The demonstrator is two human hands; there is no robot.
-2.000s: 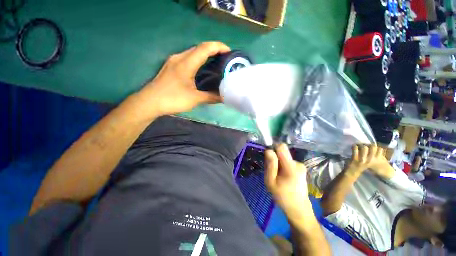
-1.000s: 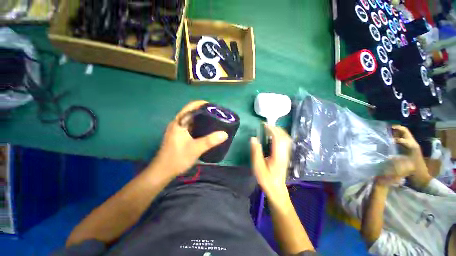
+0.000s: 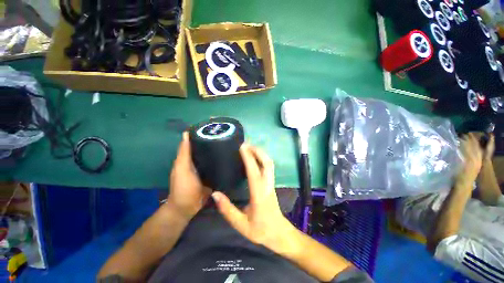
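A black cylindrical speaker is held upright above the bench's front edge, its end disc with a pale ring and white lettering facing up. My left hand grips its left side. My right hand is on its right side, fingers against the body and thumb near its lower end. The mallet lies on the green bench to the right, white head away from me, black grip over the edge. Nothing holds the mallet.
A large carton of black rings and a smaller carton with discs and strips stand behind. A black ring lies left. Right are a clear plastic bag, a red speaker, another person's hands and a purple crate below the edge.
The mallet has left my right hand and lies on the bench. My right hand has moved left onto the speaker, which now stands more upright between both hands.
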